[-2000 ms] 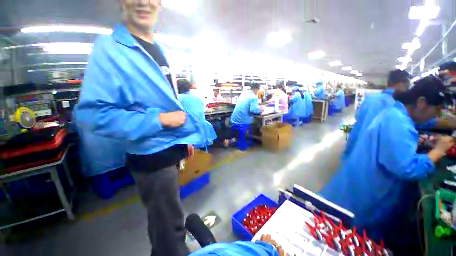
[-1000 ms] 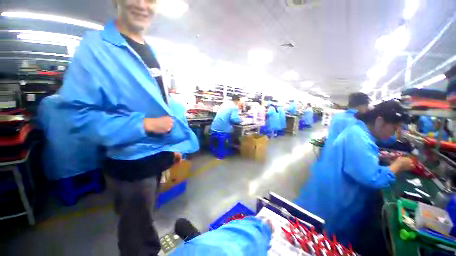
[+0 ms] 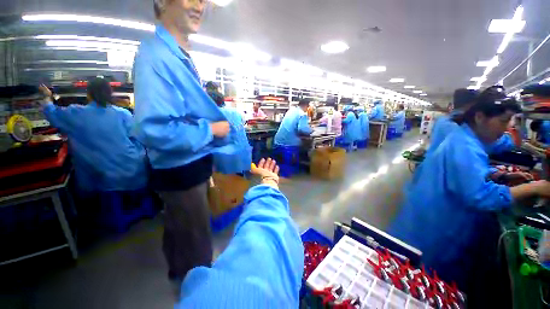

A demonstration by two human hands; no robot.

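Note:
My left hand is stretched out forward in mid-air at the centre, in a blue sleeve. Its palm faces up, its fingers are apart and it holds nothing that I can see. A yellow-orange finger cot shows at its left side. My right hand is out of the picture. Below and to the right, a white compartmented tray holds several red spring clamps on its right part, with more at its near edge. Its left compartments look unfilled.
A blue bin of red clamps sits left of the tray. A person in a blue smock stands front left. Other workers sit at left and right. A cardboard box stands on the floor. A green bench is at right.
My left hand has moved from over the tray, out and up towards the standing person, palm now up. More of the tray shows. The view has shifted.

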